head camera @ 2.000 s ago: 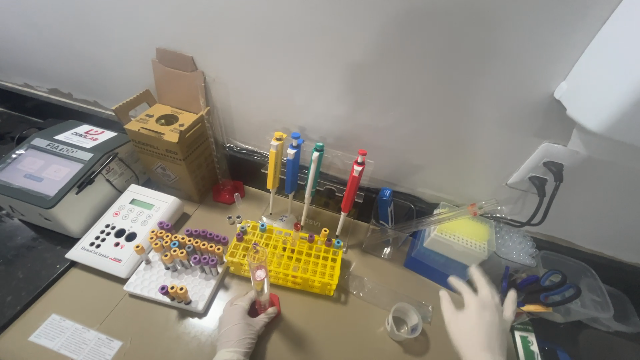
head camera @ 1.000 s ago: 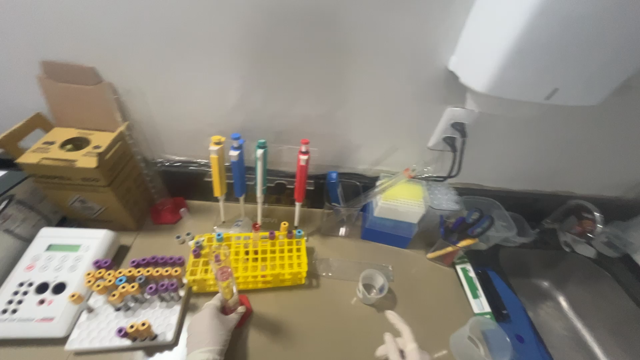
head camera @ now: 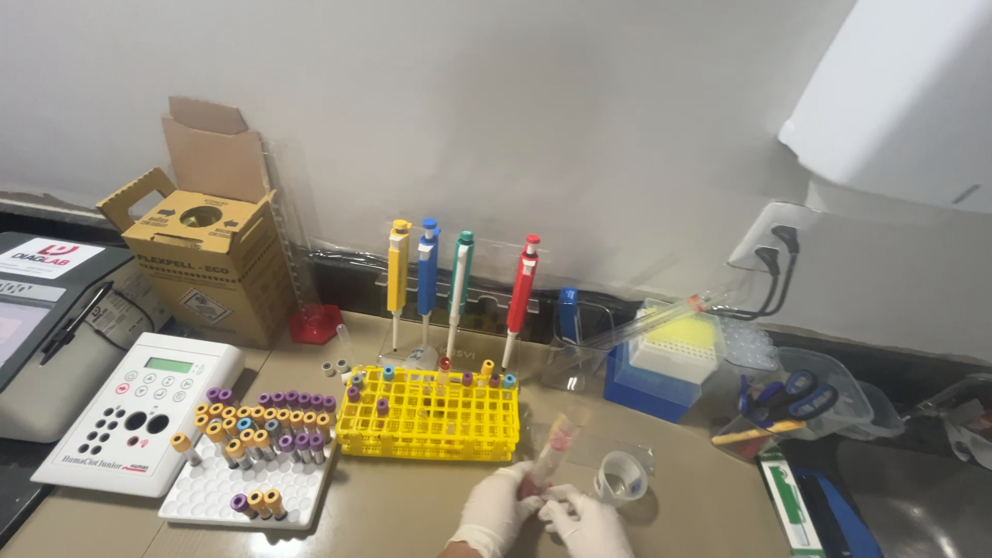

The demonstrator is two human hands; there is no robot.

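My left hand [head camera: 496,508], in a white glove, is closed around the lower part of a clear cylinder [head camera: 555,449] with a red base and pinkish, yellowish things inside; these are blurred. Against its lower right side, beside my left fingers, my gloved right hand [head camera: 585,523] has its fingertips; whether they grip it cannot be told. A small clear plastic cup [head camera: 620,478] stands just right of the hands. Up and left of them is a yellow tube rack [head camera: 428,446] holding several capped tubes. Farther left, a white rack [head camera: 232,508] carries many tubes with orange and purple caps.
Four pipettes [head camera: 521,298] hang on a clear stand behind the yellow rack. A white analyzer [head camera: 139,422] and a cardboard sharps box [head camera: 213,287] are at left. Rightward are a blue pipette-tip box [head camera: 651,391], scissors [head camera: 806,399] in a clear container, and a steel sink [head camera: 922,488].
My left hand and the cylinder have moved right, from in front of the yellow rack to near the cup. My right hand, apart from it earlier, is now at the cylinder's base. The view has shifted.
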